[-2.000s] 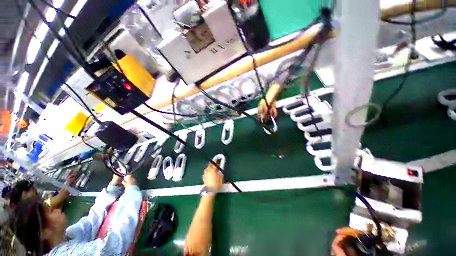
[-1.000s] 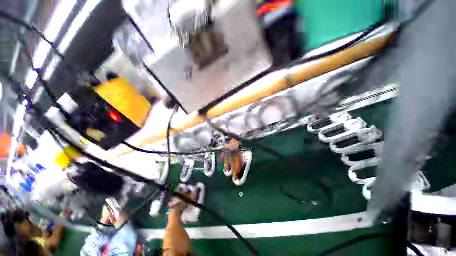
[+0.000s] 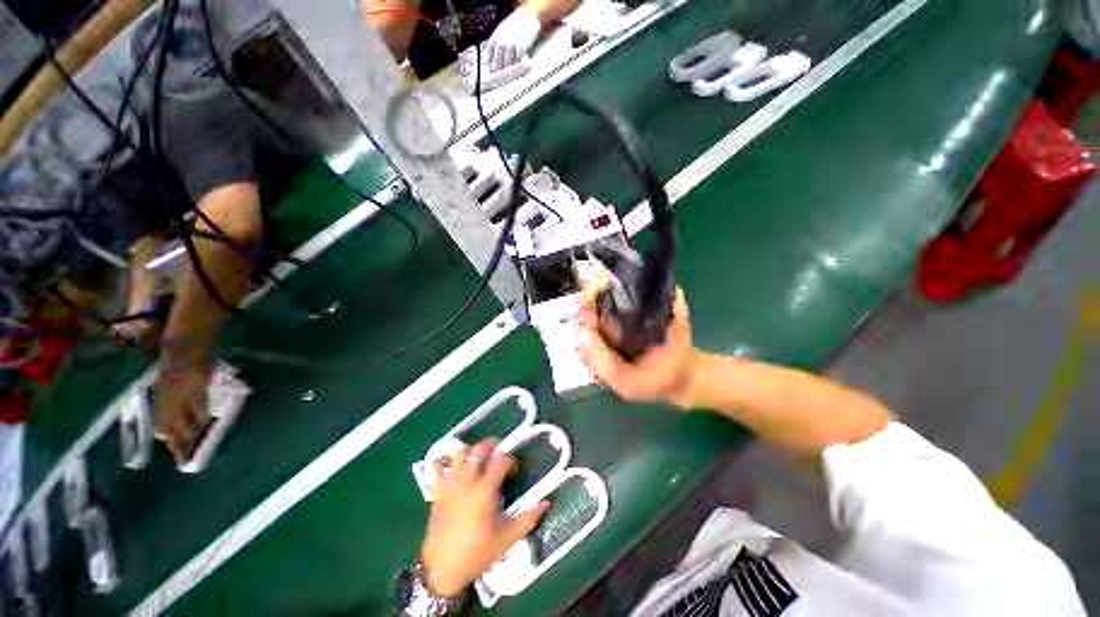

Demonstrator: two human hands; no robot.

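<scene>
Three white loop-shaped plastic housings (image 3: 586,482) lie side by side on the green surface. My left hand (image 3: 473,512) is over their block ends, with fingers and thumb around the middle one; the hand partly hides them. My right hand (image 3: 645,362) is shut on a black electric screwdriver (image 3: 639,301), held over the front of the white screw feeder (image 3: 567,241). The screwdriver's tip is hidden or blurred. Its thick black cord loops up above it.
A grey metal upright (image 3: 398,145) stands left of the feeder. More housings (image 3: 738,66) lie at the back. A person's arm (image 3: 199,313) reaches to a housing at the left. Gloved hands (image 3: 501,54) show at the top. Red stools (image 3: 1007,199) stand at the right.
The view has swung right and down, bringing the feeder and three near housings into the middle. My left hand has come into view; my right hand, unseen one second ago, shows again with the screwdriver.
</scene>
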